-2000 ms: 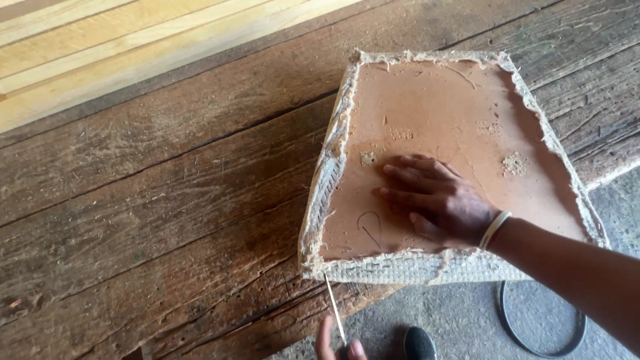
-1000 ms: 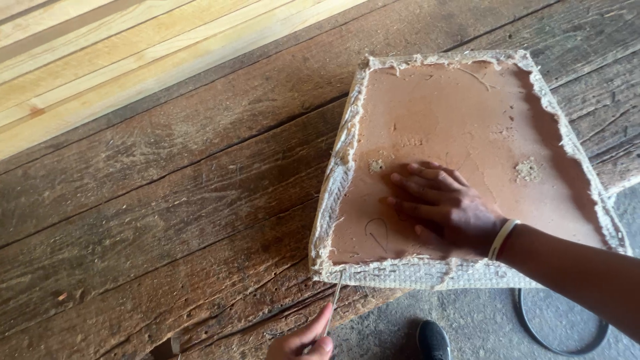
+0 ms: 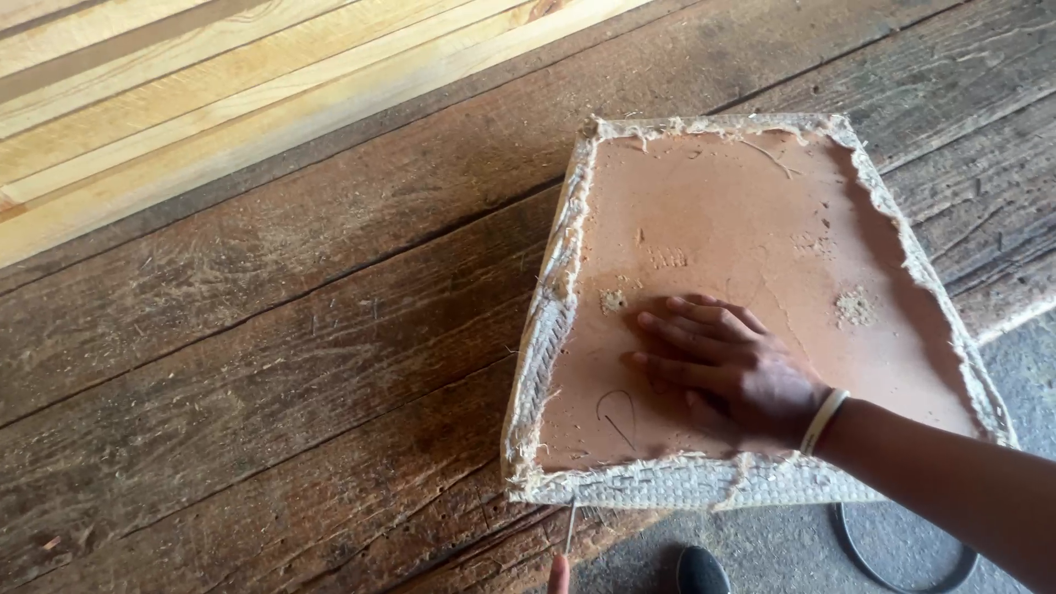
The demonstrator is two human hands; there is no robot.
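Note:
A trapezoid upholstered panel (image 3: 759, 223) lies with its tan board face up; pale woven fabric (image 3: 660, 487) wraps its edges, with frayed borders over the board. My right hand (image 3: 734, 371) presses flat on the lower middle of the board, a white band at its wrist. At the bottom, only a fingertip of my left hand (image 3: 559, 575) shows, on a thin metal tool (image 3: 571, 528). The tool's tip meets the fabric on the near side, just right of the lower left corner. Its handle and the rest of that hand are out of view.
Worn wooden planks (image 3: 272, 355) bear the panel, with small staples scattered on them. Pale wood strips (image 3: 247, 91) lie at the upper left. Below the near edge are a concrete floor (image 3: 759, 540), a dark shoe (image 3: 701, 571) and a dark loop (image 3: 854, 549).
The tool's tip has moved a little right along the near edge, away from the corner. My left hand is now mostly below the frame. My right hand stays on the board. The view has shifted.

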